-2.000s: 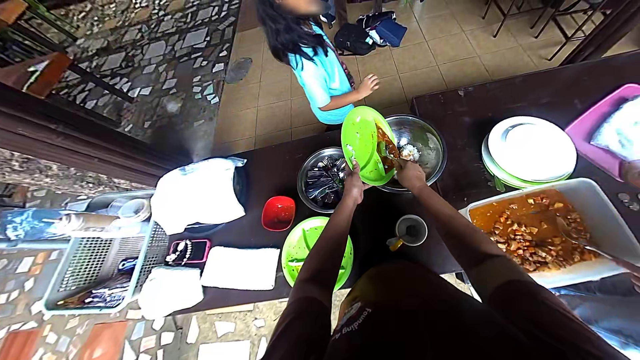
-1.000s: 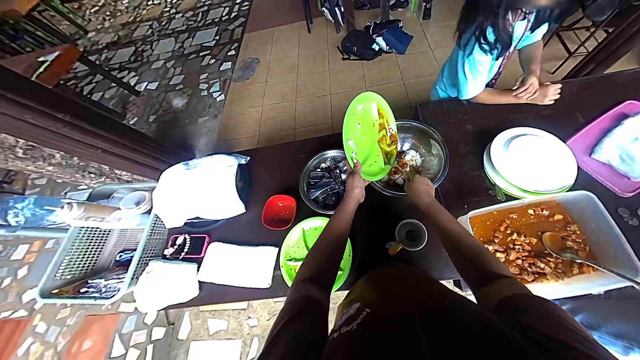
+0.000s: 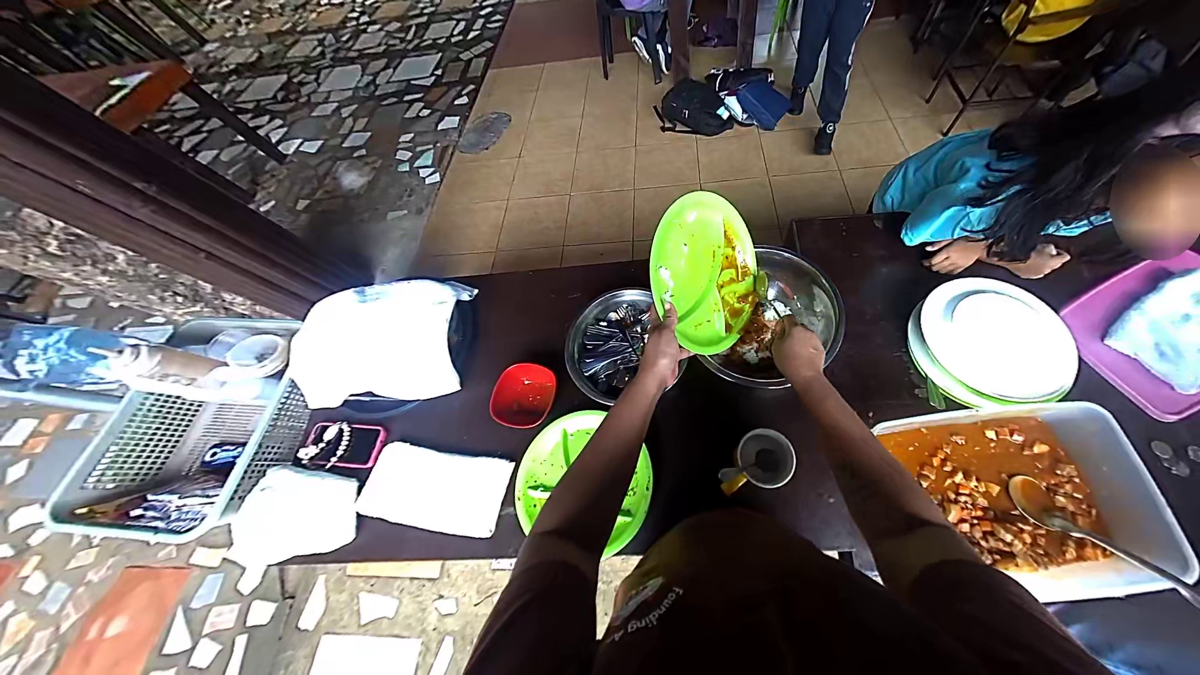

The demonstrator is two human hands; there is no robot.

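My left hand (image 3: 664, 349) grips the lower left edge of a green divided plate (image 3: 689, 272), which is tilted up and smeared with orange sauce on its right part. My right hand (image 3: 797, 351) is closed at the plate's lower right, over a steel bowl (image 3: 817, 298) with rice and sauce-covered scraps; a utensil, partly hidden, shows by its fingers. Behind my left hand stands a steel bowl of cutlery (image 3: 611, 343). Another green divided plate (image 3: 583, 480) lies below my left forearm. A grey cup (image 3: 771, 459) with a utensil stands between my forearms.
Right: a white tub of stew (image 3: 998, 497) with a ladle (image 3: 1078, 530), stacked plates (image 3: 999, 339), and a pink tray (image 3: 1083, 314). A person (image 3: 994, 187) leans on the far right table edge. Left: a red bowl (image 3: 523, 396), white cloths (image 3: 436, 489) and a plastic basket (image 3: 155, 441).
The person in blue has moved from beyond the bowls to the right and now leans on the table. My left hand still holds the plate over the bowl; my right hand remains beside it.
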